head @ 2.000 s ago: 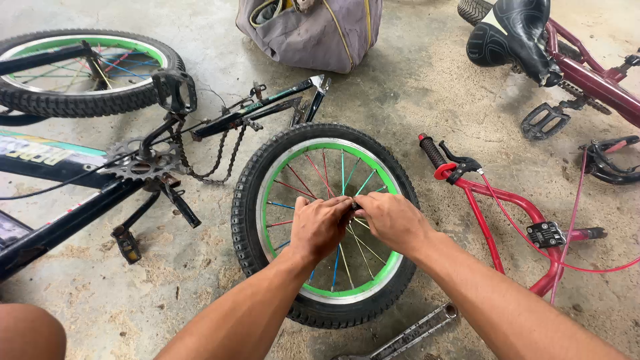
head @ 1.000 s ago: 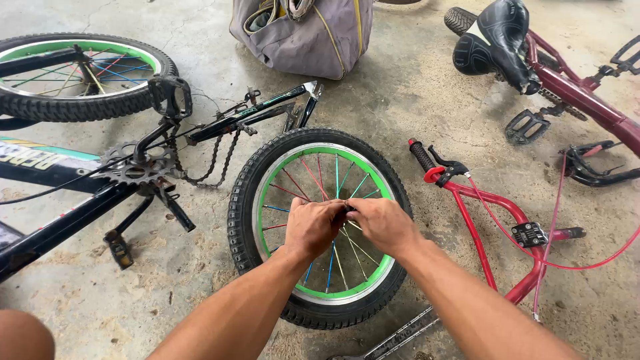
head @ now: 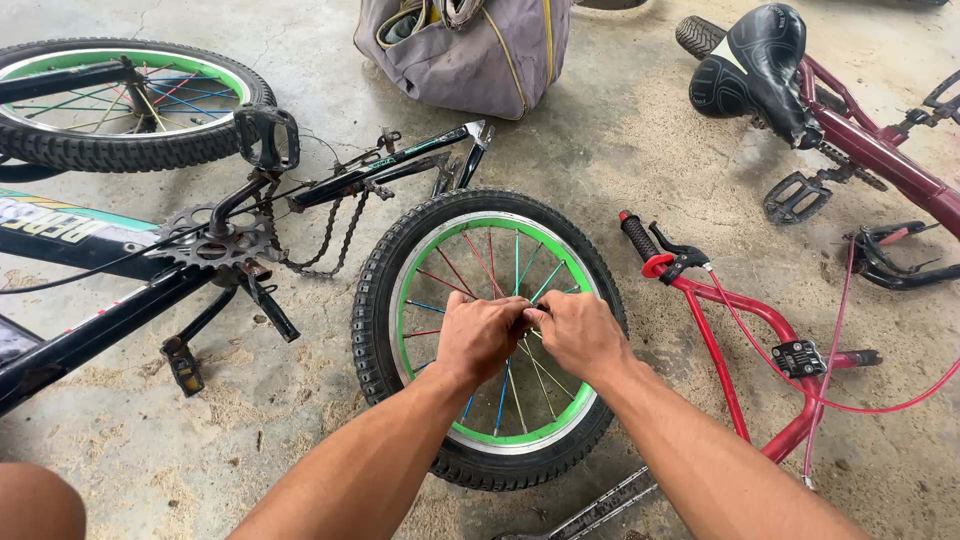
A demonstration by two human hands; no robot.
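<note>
A bicycle wheel (head: pixel 373 300) with a black knobby tyre, a green rim and coloured spokes lies flat on the concrete floor in front of me. Over its hub, my left hand (head: pixel 482 339) and my right hand (head: pixel 581 334) meet, fingertips pinched together around a small dark part at the axle. The fingers cover most of that part and the hub, so its exact kind cannot be told. Below the wheel, partly under my right forearm, lies a worn metal wrench (head: pixel 604 506).
A black bicycle frame (head: pixel 97 315) with chainring, chain and another wheel (head: pixel 255 82) lies at left. Behind stands a grey bag (head: pixel 480 67). Red handlebars (head: pixel 712 345) with a cable lie close on the right; beyond is a maroon bicycle (head: pixel 892 161) with a black saddle (head: pixel 757 67).
</note>
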